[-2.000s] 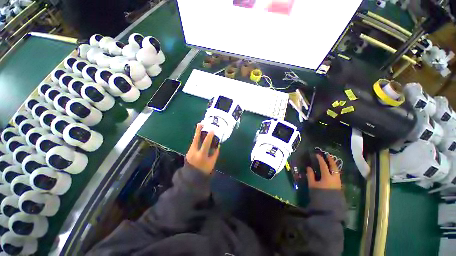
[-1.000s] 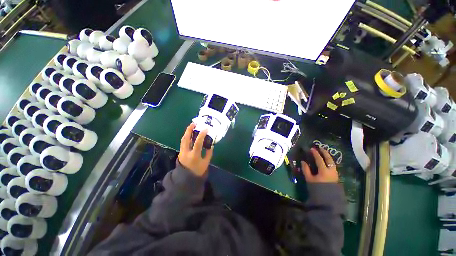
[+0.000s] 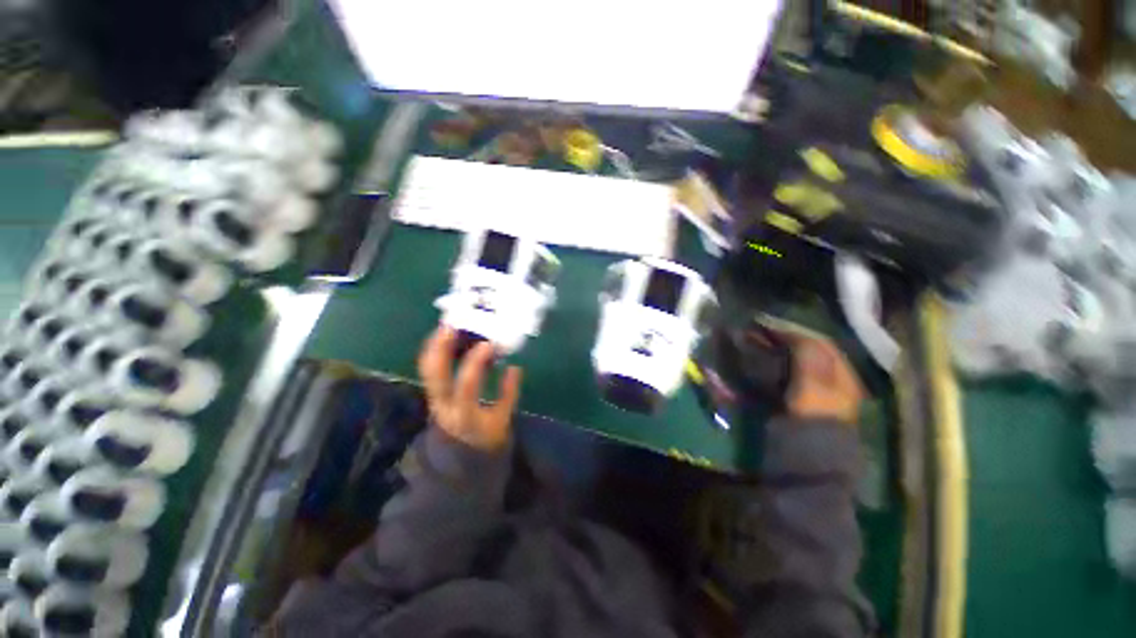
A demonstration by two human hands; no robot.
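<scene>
The picture is blurred. Two white dual-lens cameras stand on the green mat, the left camera [image 3: 498, 293] and the right camera [image 3: 648, 327], both with black square windows and dark lower balls. My left hand [image 3: 467, 396] is at the near end of the left camera, fingers apart, fingertips at its lower ball; contact is hard to tell. My right hand [image 3: 820, 376] is right of the right camera, around the right side of a dark shape that looks like the mouse [image 3: 757, 361]. The right fingers are smeared. Nothing touches the right camera.
The white keyboard [image 3: 536, 206] lies behind the cameras, below a bright white monitor [image 3: 561, 50]. A smartphone [image 3: 349, 237] lies left. Rows of white single-ball cameras [image 3: 112, 442] fill the left table. A black bag [image 3: 860, 206] with yellow tape [image 3: 918, 143] is right, beside more white cameras [image 3: 1040, 299].
The whole view has shifted and blurred. My left fingers have spread and sit lower on the left camera's ball. My right hand has turned and sits further right around the mouse.
</scene>
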